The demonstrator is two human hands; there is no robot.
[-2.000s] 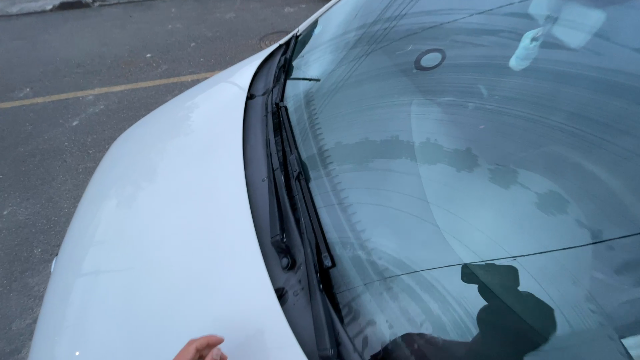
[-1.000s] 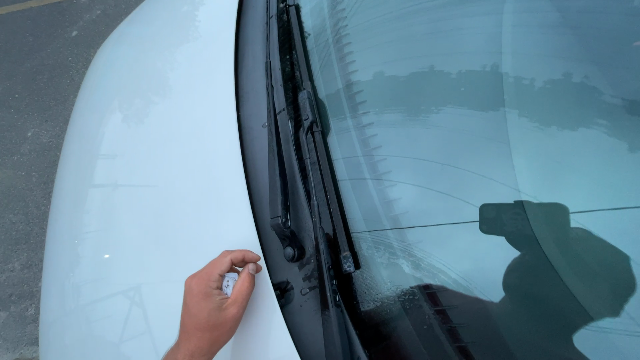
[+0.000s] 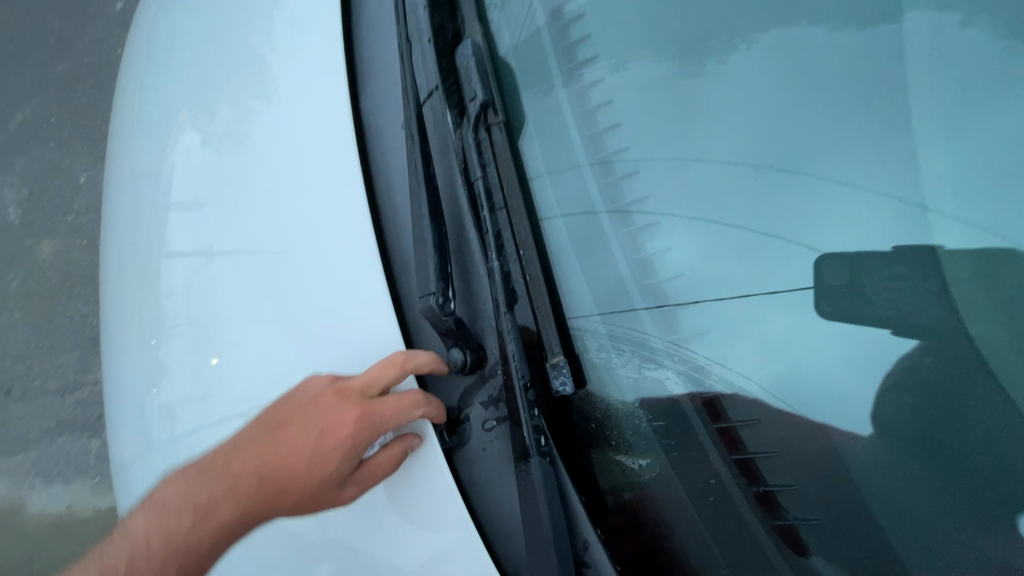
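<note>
My left hand (image 3: 344,436) reaches in from the lower left over the white car hood (image 3: 240,264), back up. A small pale object (image 3: 378,445) with markings shows between its thumb and fingers, tucked toward the palm and mostly hidden. The index fingertip is right beside the round pivot cap (image 3: 457,359) of a black wiper arm (image 3: 436,232); whether they touch is unclear. Middle finger and thumb are at the hood's rear edge. A second wiper arm (image 3: 498,264) with its blade (image 3: 532,264) lies along the windshield base. My right hand is out of view.
The black plastic cowl (image 3: 472,448) with water drops runs between hood and windshield (image 3: 720,192). Dark reflections, one of a phone-like shape, and a thin dark line cross the glass. Grey pavement (image 3: 52,240) lies beyond the hood at left.
My left hand has moved from the lower hood to the wiper pivot, its fingers extending over the hood's edge. The view has closed in on the wipers.
</note>
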